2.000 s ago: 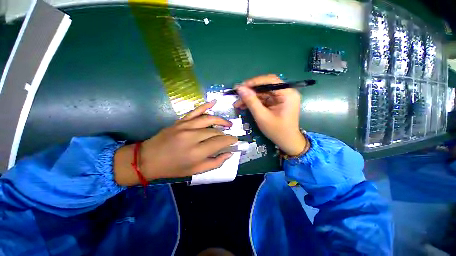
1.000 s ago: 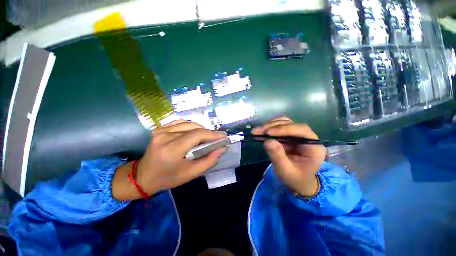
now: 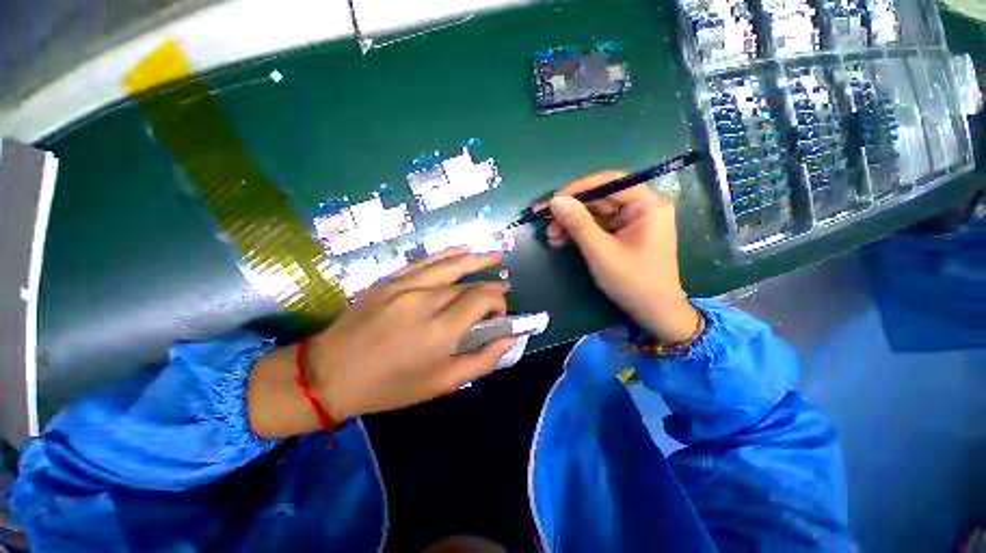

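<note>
Several small circuit boards (image 3: pixel 454 180) with blue edges and silvery-white faces lie grouped on the green mat. My right hand (image 3: pixel 622 243) holds thin black tweezers (image 3: pixel 638 176), their tip at the right end of the board (image 3: pixel 472 234) nearest my left fingertips. My left hand (image 3: pixel 416 329) lies palm down at the mat's front edge, its index fingertip at that same board. A piece with a white end (image 3: pixel 529 323) and a grey part sticks out from under my left fingers; the rest of it is hidden. The tweezer tip is too small to show whether it grips anything.
An amber tape strip (image 3: pixel 222 178) lies left of the boards. A dark board stack (image 3: pixel 581 81) stands behind them. A clear blister tray (image 3: pixel 744 232) with boards is at right. A grey strip (image 3: pixel 20 270) with a white border is at far left. A pale bar (image 3: pixel 216 41) runs behind.
My right hand has moved the tweezers up from beside the piece in my left hand to a board. My left hand has lowered from holding that piece raised to lying over it. The view has shifted right.
</note>
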